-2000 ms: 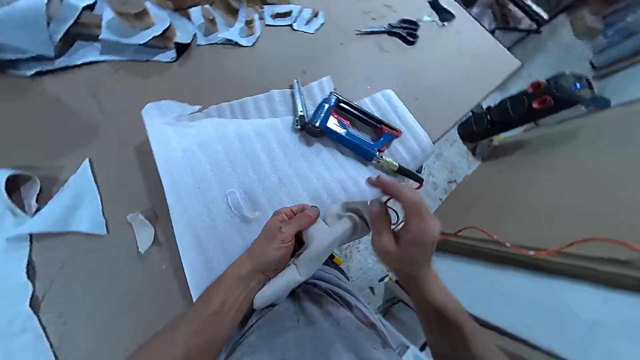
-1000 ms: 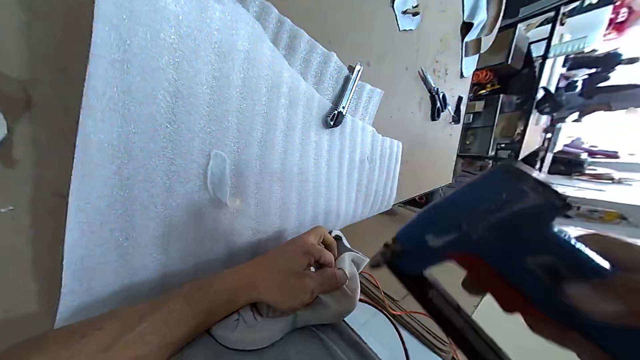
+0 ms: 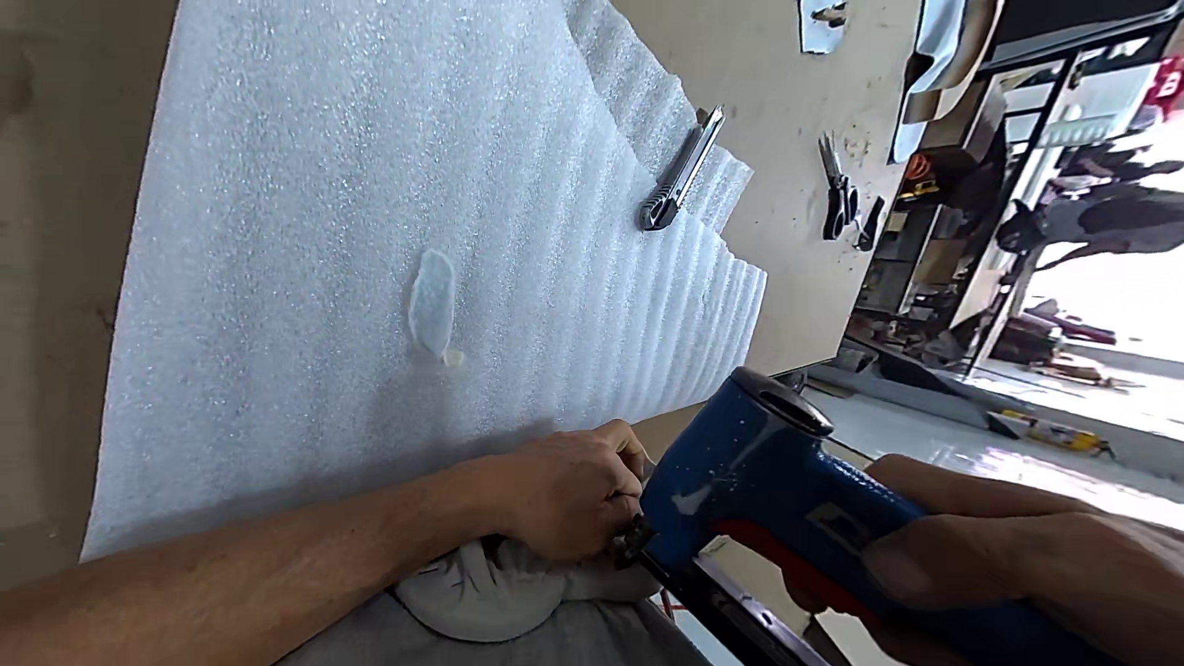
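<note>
In my right hand (image 3: 980,555) is a blue pneumatic staple gun (image 3: 758,481) with a red trigger, gripped by its handle. Its nose is right beside the fingers of my left hand (image 3: 578,490). That hand grips a pale fabric-covered piece (image 3: 486,592), which rests against my clothed lap at the table's edge. My fingers and the tool's nose hide where they meet. Just above lies white ribbed foam sheet (image 3: 305,277), bearing a thin, pale oval scrap (image 3: 432,303) and a retractable utility knife (image 3: 684,171).
Black-handled scissors (image 3: 837,190) lie on the table (image 3: 786,277) at the right, near a small black item (image 3: 870,225). Fabric offcuts (image 3: 821,26) are at the top right. Beyond the table stand shelves, and a person (image 3: 1101,217) is farther off at the right.
The staple gun, on the foam two seconds ago, is now in my right hand. Since a second ago its nose has come in from the right to my left fingers. The view has turned strongly.
</note>
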